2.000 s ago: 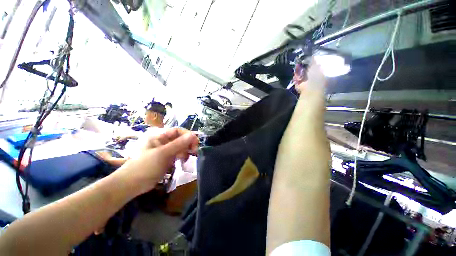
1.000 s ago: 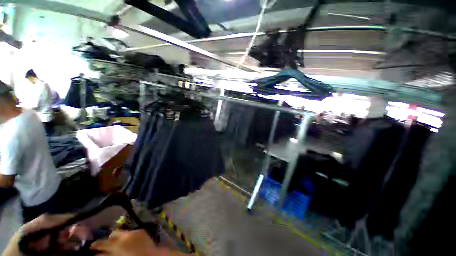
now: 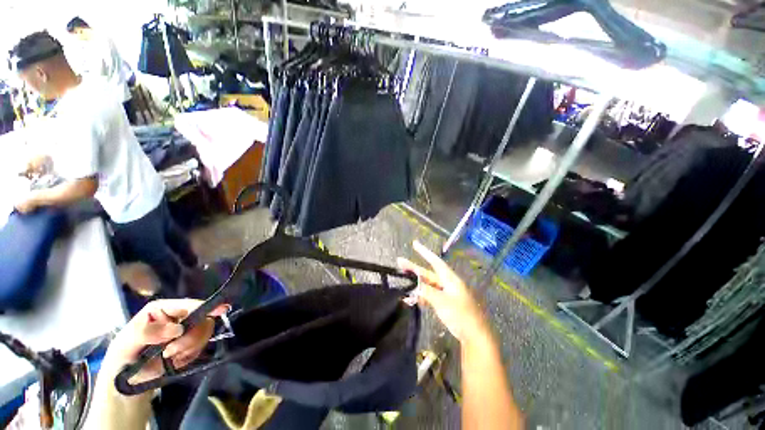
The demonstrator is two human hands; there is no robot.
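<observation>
A dark garment (image 3: pixel 344 388) with an open waistband hangs below a black clip hanger (image 3: pixel 281 249) in front of me. A yellow-tan piece (image 3: pixel 246 410) shows on its front. My left hand (image 3: pixel 172 340) grips the hanger's left end beside the waistband, with a metal clip by the fingers. My right hand (image 3: pixel 432 285) is at the hanger's right end, thumb and fingers around the clip and waistband corner, other fingers extended. The hanger's hook points up and away.
A rack of dark garments (image 3: pixel 361 151) stands ahead across the aisle. A person in a white shirt (image 3: pixel 126 159) works at a white table (image 3: pixel 71 311) on the left. A blue crate (image 3: pixel 512 235), metal rack frames and dark hanging garments are to the right.
The view has turned right and down from the window side toward the aisle racks. A hanger is now held over the garment's waistband, with a hand at each end.
</observation>
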